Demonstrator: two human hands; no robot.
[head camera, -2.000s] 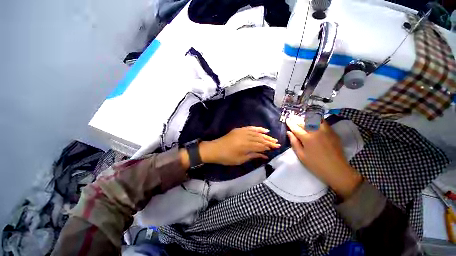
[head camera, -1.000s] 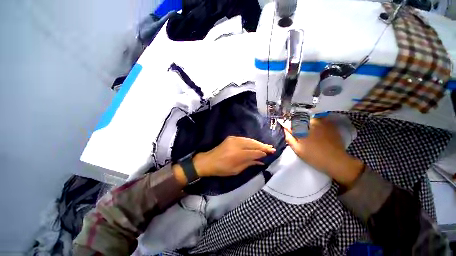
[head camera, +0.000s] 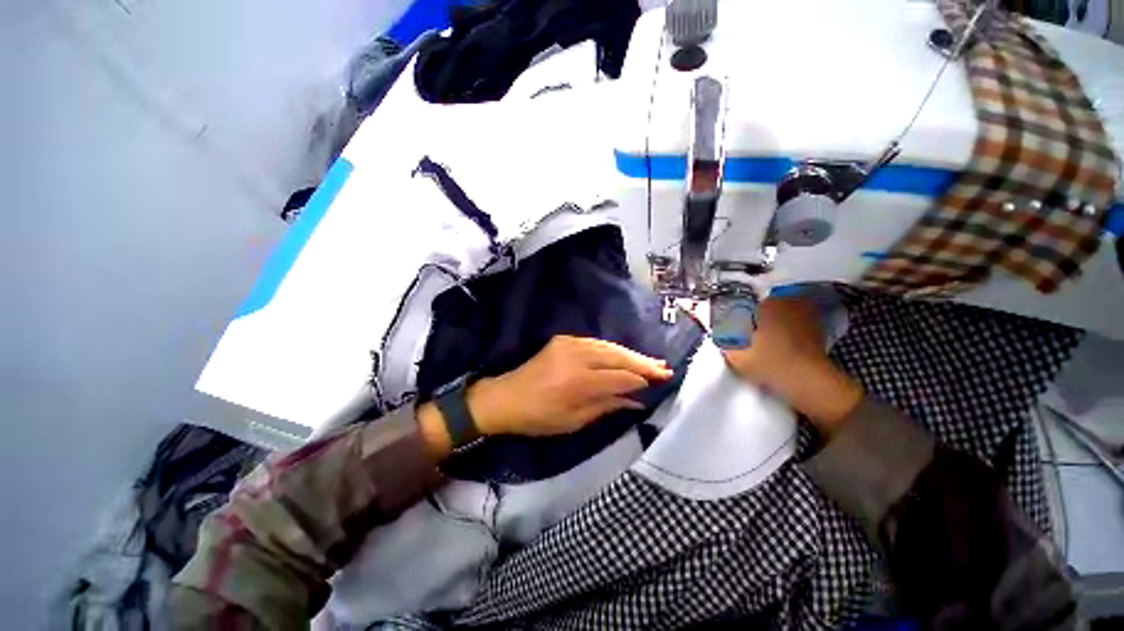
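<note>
A dark navy fabric panel (head camera: 530, 308) lies under the needle of the white sewing machine (head camera: 814, 93). My left hand (head camera: 573, 386) rests flat on the panel, fingers pointing at the presser foot (head camera: 685, 308). My right hand (head camera: 789, 358) is right of the foot, behind the pale curved piece (head camera: 721, 431), with its thumb at that piece's upper edge; its other fingertips are partly hidden, so its hold is unclear. Black-and-white checked fabric (head camera: 666, 542) hangs below and right. White cloth (head camera: 401, 339) with dark edges surrounds the panel on the left.
The white table (head camera: 265, 358) has blue tape on its left edge. Brown plaid cloth (head camera: 1042, 148) hangs over the machine arm. Dark fabric (head camera: 524, 49) lies at the back, and more dark fabric (head camera: 185, 493) is heaped lower left.
The view has shifted, so the machine appears further left than at first. My right hand has turned and drawn slightly back from the presser foot. My left hand stays on the navy panel.
</note>
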